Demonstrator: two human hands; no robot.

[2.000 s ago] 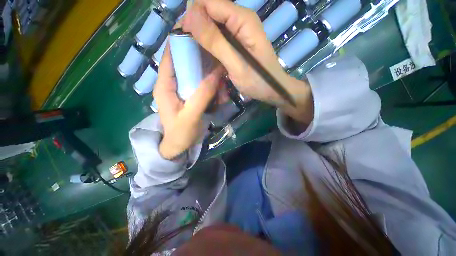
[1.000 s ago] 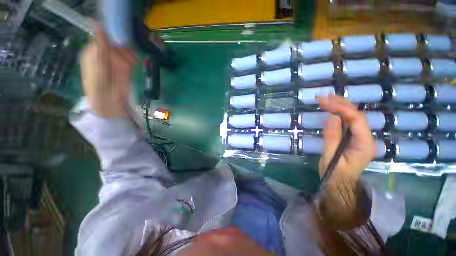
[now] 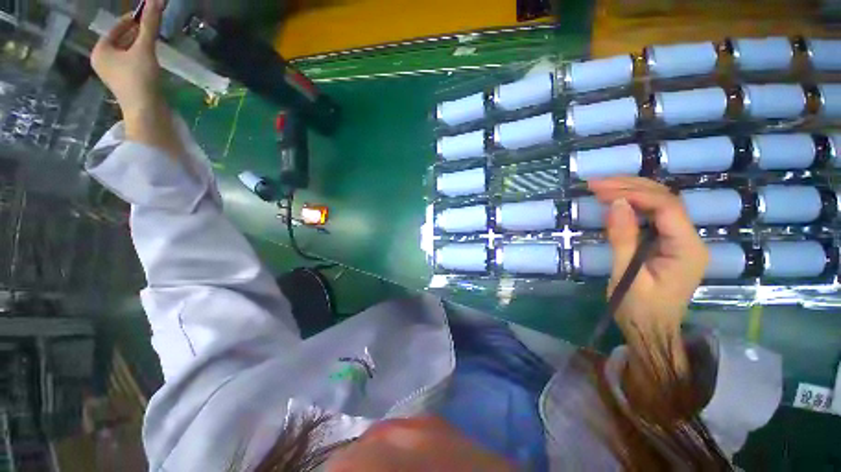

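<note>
Pale-blue housings [image 3: 602, 115] lie in rows in a clear tray [image 3: 784, 295] at the right. One pocket near the tray's left side is ridged and holds no housing. My right hand [image 3: 659, 249] is over the tray's front rows, gripping a slim black stick [image 3: 627, 286] that slants down toward the wrist. Its fingertips are beside a housing in the middle row. My left hand [image 3: 129, 64] is raised at the top left edge, fingers bent together. A small dark thing shows at its fingertips, cut off by the frame, so what it holds is unclear.
A long black tool [image 3: 263, 74] lies at the upper left, with a smaller corded tool [image 3: 292, 152] below it. A small orange item [image 3: 314, 215] and a loose blue-grey cylinder [image 3: 256, 184] lie nearby. A yellow-orange surface [image 3: 406, 23] runs behind. A printed label [image 3: 814, 397] is at the lower right.
My left hand has moved up and left; the blurred blue housing at it is no longer clearly visible. My right hand stays over the tray with the stick. The view has shifted slightly.
</note>
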